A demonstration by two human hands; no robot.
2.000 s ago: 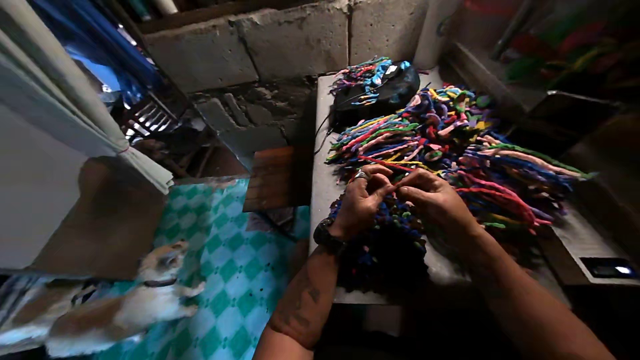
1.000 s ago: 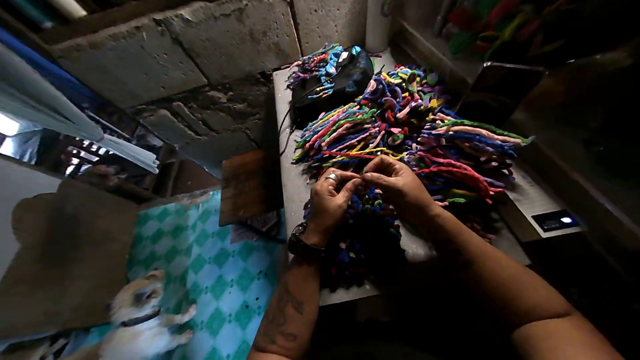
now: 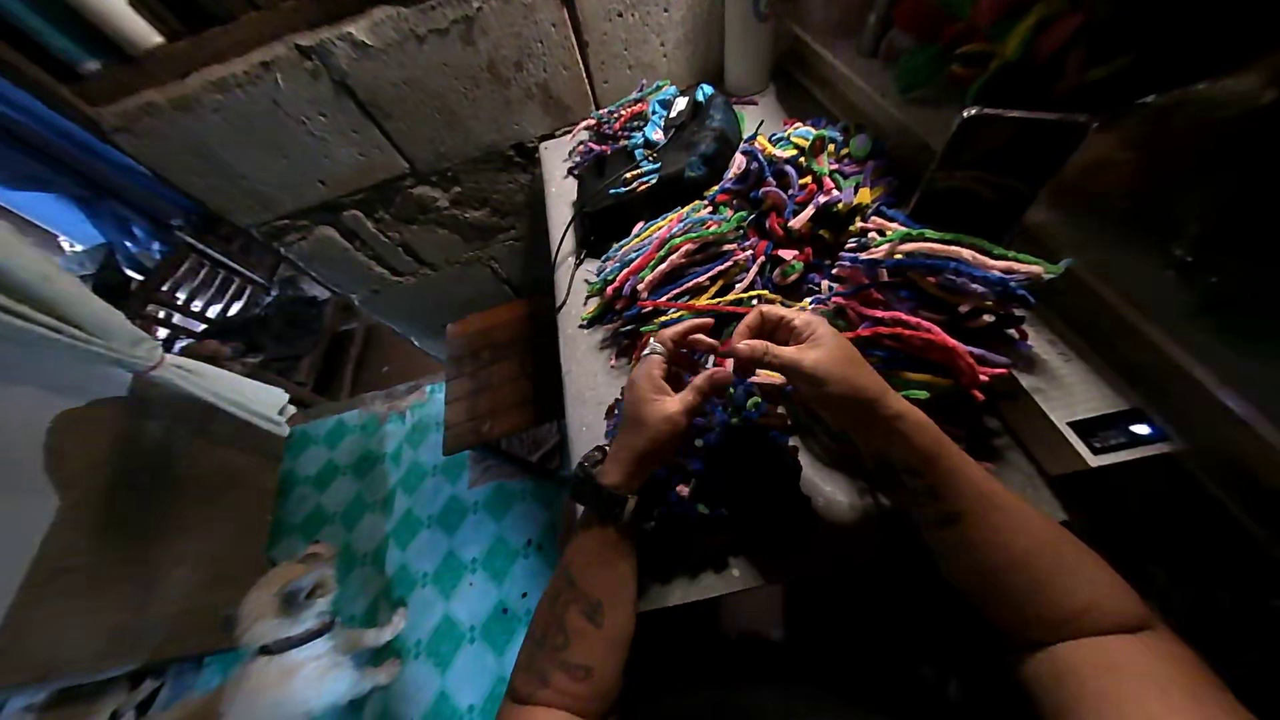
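Note:
A large heap of multicoloured fabric cords [image 3: 690, 240] lies on a pale tabletop, gathered in loops at the back and fanned out to both sides. My left hand [image 3: 670, 385], with a ring and a dark wristwatch, is at the near edge of the heap. Close against it, my right hand [image 3: 795, 350] pinches a small reddish strand between thumb and forefinger, and the left fingertips meet the same strand. Below both hands a dark, knotted mass of mostly blue cord pieces [image 3: 745, 400] hangs toward the table's near edge, much of it in shadow.
A black bag [image 3: 690, 150] with more cords on it stands at the back left of the table [image 3: 575, 350]. To the right are a dark upright panel [image 3: 1000, 170] and a device with a lit display [image 3: 1117, 431]. A brown board [image 3: 500, 375] adjoins the left side; a dog [image 3: 300, 640] lies on the floor.
My two hands stay close together at the near edge of the heap, with small changes in the fingers. The view has shifted between frames.

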